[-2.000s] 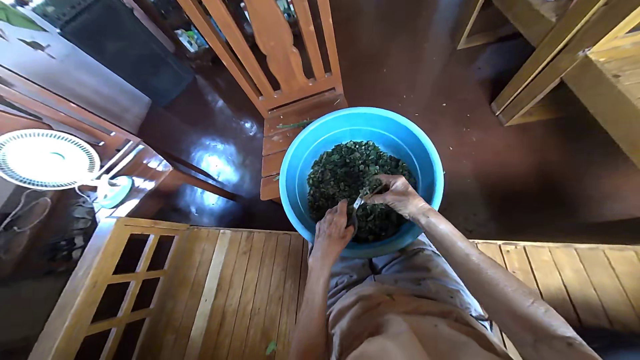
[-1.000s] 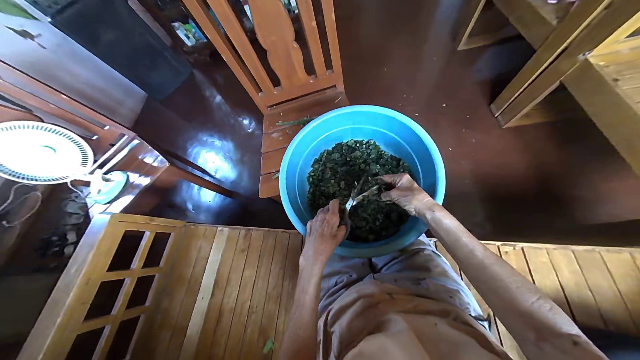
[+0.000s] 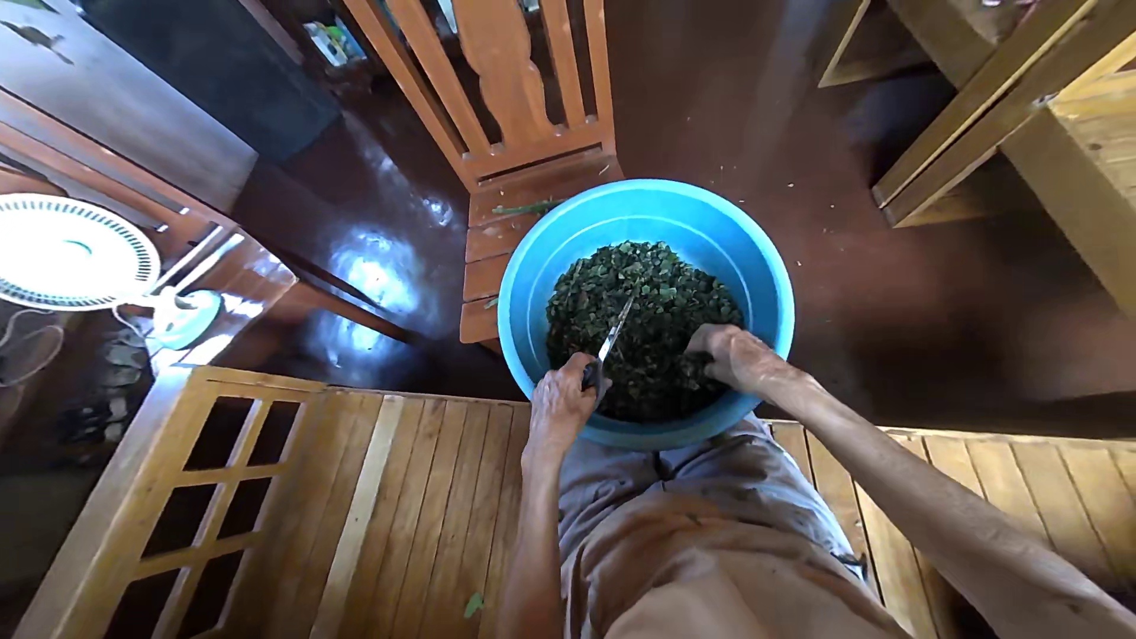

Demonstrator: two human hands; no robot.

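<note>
A round blue plastic basin (image 3: 763, 266) rests at my lap, its far side over the seat of a wooden chair. Chopped green leaves (image 3: 652, 275) cover its bottom. My left hand (image 3: 564, 395), at the near left rim, is closed around the dark handles of a pair of scissors (image 3: 614, 332), whose blades point up and away over the leaves. On the right inside the basin, my right hand (image 3: 729, 357) has its fingers down at the leaves; whether it grips any is hidden.
The slatted wooden chair (image 3: 506, 238) stands beyond the basin with green stems (image 3: 530, 208) on its seat. I sit on a slatted wooden bench (image 3: 435, 497). A white fan (image 3: 75, 253) is at the left, and wooden furniture (image 3: 985, 115) at the upper right.
My right hand has lowered to the leaves at the right; before, it held a small bunch of leaves or stems near the scissors. The scissors now point farther up and away.
</note>
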